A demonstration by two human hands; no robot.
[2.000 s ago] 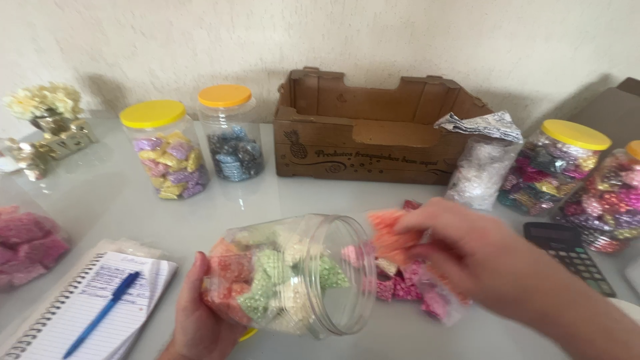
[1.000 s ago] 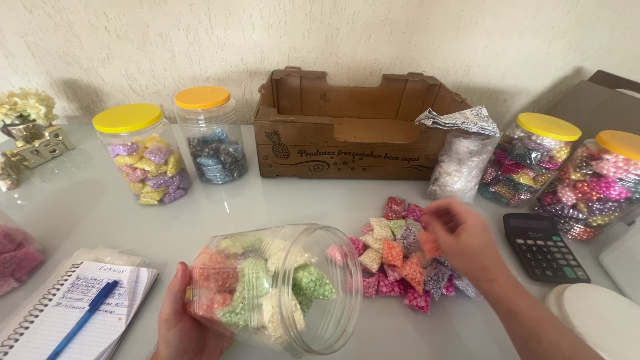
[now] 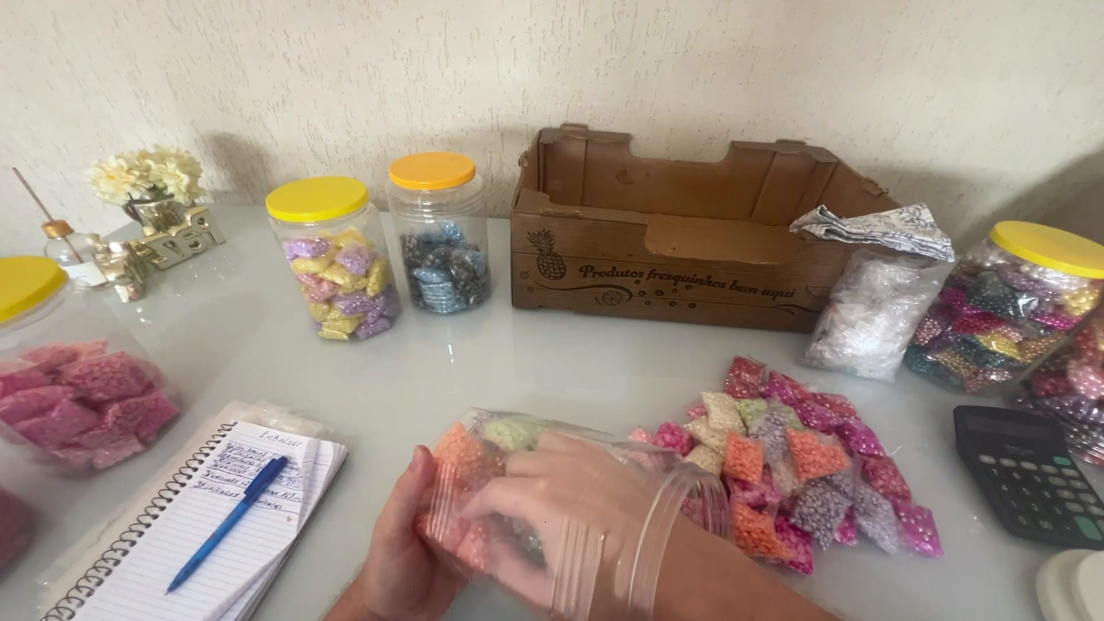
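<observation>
A clear plastic jar [image 3: 576, 565] lies on its side, its mouth facing right. My left hand [image 3: 405, 543] grips its base end. Inside the jar is my right hand [image 3: 552, 504], its fingers among small bags of orange beads [image 3: 457, 453] and green beads [image 3: 511, 431]; whether it holds one cannot be told. Just right of the jar, a pile of small clear bags of beads [image 3: 780, 440] in pink, orange, cream, green and lilac rests on the table.
Behind stand a cardboard crate [image 3: 664, 289], a jar with a yellow lid [image 3: 336, 276], a jar of blue bags [image 3: 444, 259] and a bag of clear packets [image 3: 875, 310]. A spiral notebook [image 3: 216, 517] with a pen [image 3: 226, 524] lies left, a calculator [image 3: 1026, 474] right.
My right hand has moved left from the bead-bag pile into the jar. The pile holds more bags than it showed two seconds ago, when my hand partly covered it.
</observation>
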